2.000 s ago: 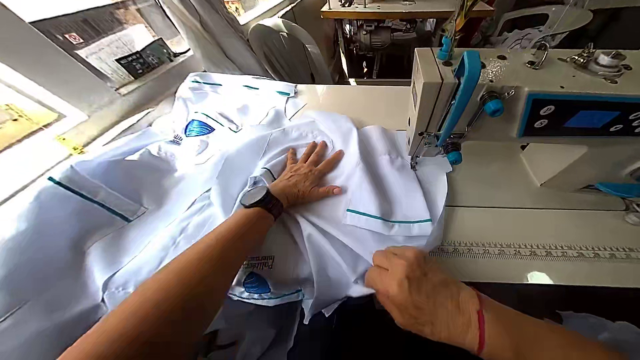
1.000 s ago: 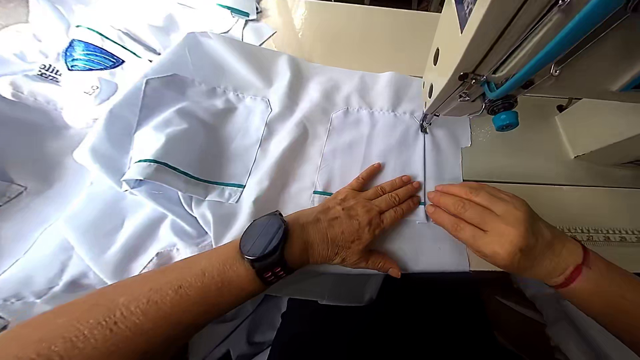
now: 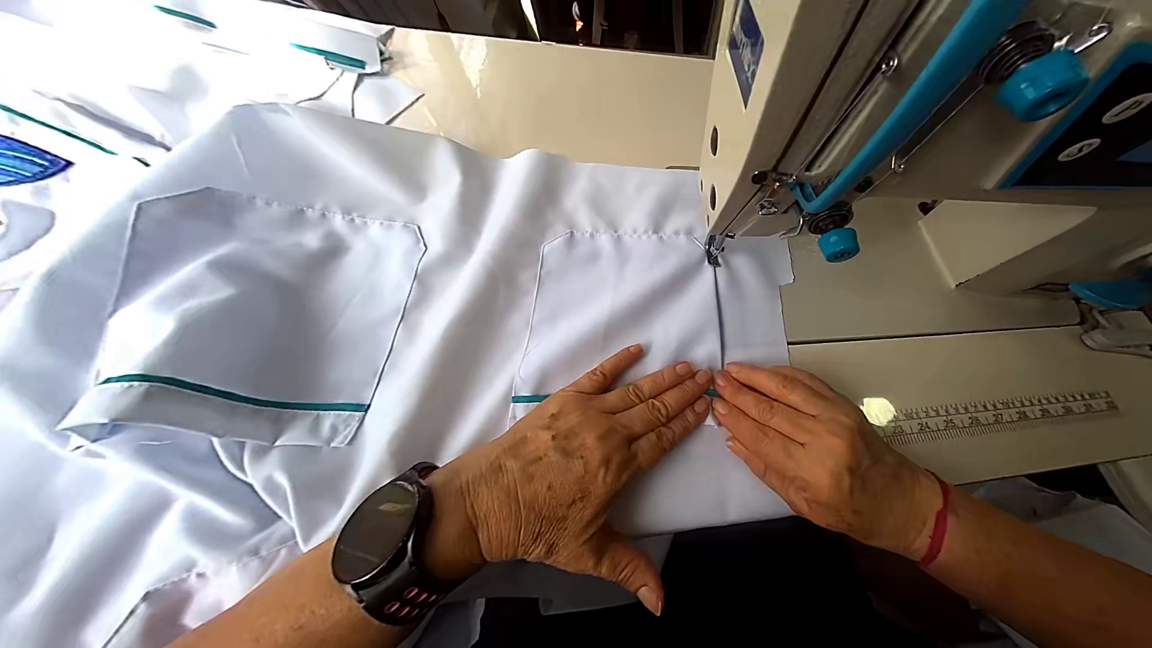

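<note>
White fabric point(image 3: 468, 297) lies across the sewing machine's bed. A white patch pocket with a teal stripe point(image 3: 621, 306) lies on it, its right edge running up to the presser foot point(image 3: 714, 250). My left hand point(image 3: 576, 459), wearing a black watch, rests flat with fingers spread over the pocket's lower part. My right hand point(image 3: 810, 441) presses its fingertips on the fabric just right of that edge, against the left fingertips. Another white pocket with a teal stripe point(image 3: 261, 306) is to the left. The needle tip is too small to make out.
The sewing machine head point(image 3: 810, 108), with blue knobs, stands at the upper right. A measuring scale point(image 3: 999, 418) runs along the table at right. More white fabric with teal trim point(image 3: 333, 56) and a blue emblem point(image 3: 27, 162) lies at upper left.
My right hand has moved from the cloth's lower edge to the pocket's side edge, and my left hand now rests beside it. The pocket edge has come under the presser foot. The view has moved closer.
</note>
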